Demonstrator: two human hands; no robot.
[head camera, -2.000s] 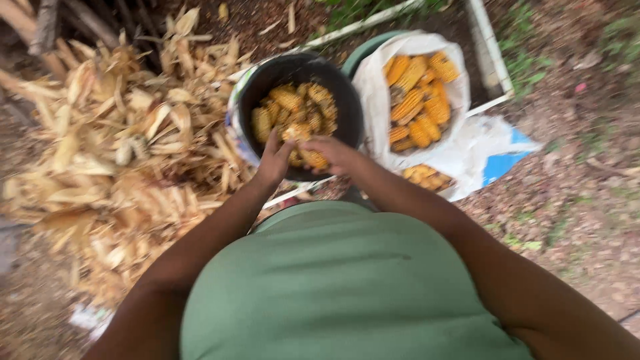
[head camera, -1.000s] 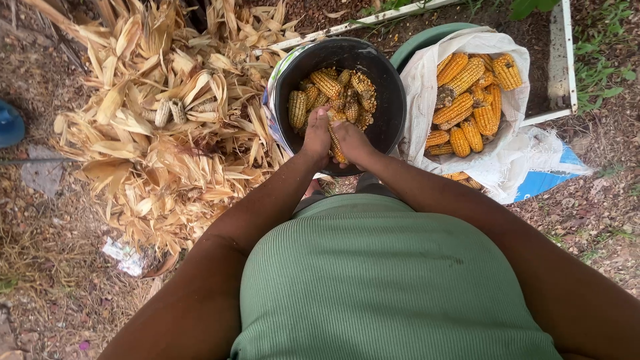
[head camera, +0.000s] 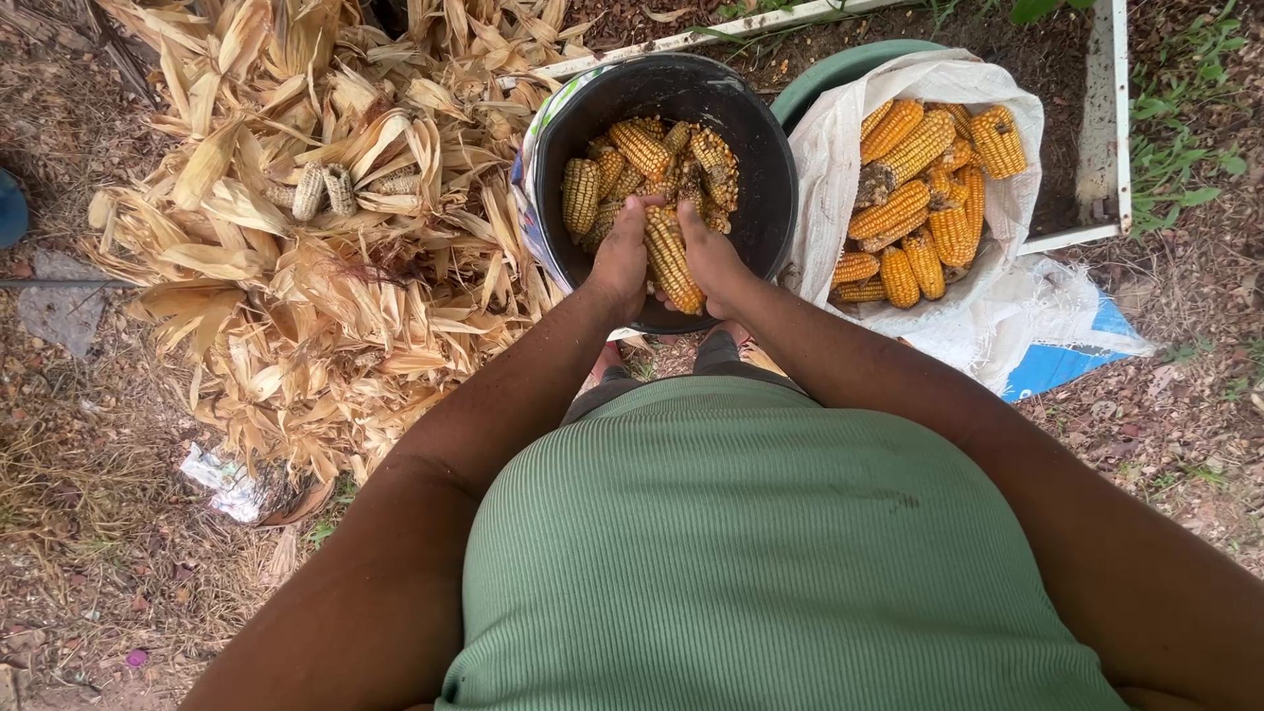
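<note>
Both my hands hold one yellow corn cob (head camera: 671, 259) over the near part of a black bucket (head camera: 765, 188). My left hand (head camera: 624, 255) grips its left side; my right hand (head camera: 711, 259) lies along its right side. Beneath and beyond them, several more cobs (head camera: 640, 150) and loose kernels fill the bottom of the bucket, some cobs darkened or partly bare. To the right, a white woven sack (head camera: 825, 173) stands with its mouth turned down, full of husked orange-yellow cobs (head camera: 923, 148). My fingertips under the cob are partly hidden.
Dry corn husks (head camera: 326, 296) form a big pile at the left, with a few pale cobs (head camera: 309, 192) on it. A green tub (head camera: 839, 74) shows behind the sack. A white metal frame (head camera: 1106, 128) runs behind the containers. A crumpled wrapper (head camera: 227, 482) lies below the husks.
The view has shifted since the oldest frame. Both hands stay together at the bucket, and the cob between them now shows more fully than one second ago.
</note>
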